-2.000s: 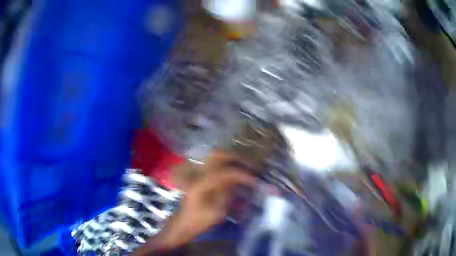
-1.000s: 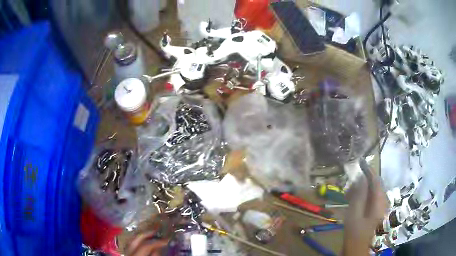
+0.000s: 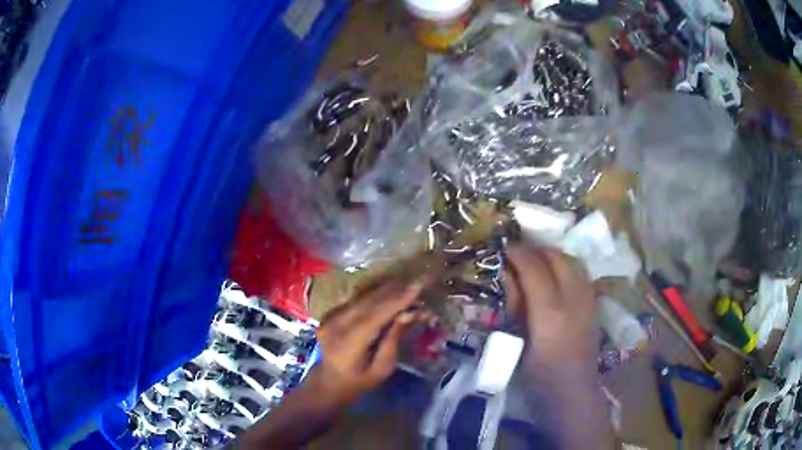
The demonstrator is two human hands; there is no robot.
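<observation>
A white model motorcycle body with a rounded white block at its upper end lies low in the picture, between my forearms. My left hand is left of it, thumb and fingers close together around what may be a thin dark piece; the grip is unclear. My right hand is blurred, above and right of the model. Its fingertips point down at loose dark-and-silver metal parts; whether it holds one is hidden.
A blue crate fills the left. White models lie below it, beside red plastic. Clear bags of metal parts cover the bench middle. White paper, a red-handled tool, a yellow-black handle and blue-handled pliers lie right.
The view has swung, so bench items sit further right and the lap model shows. My right hand has moved from the tools at the right to the loose metal parts. My left hand shows more fully.
</observation>
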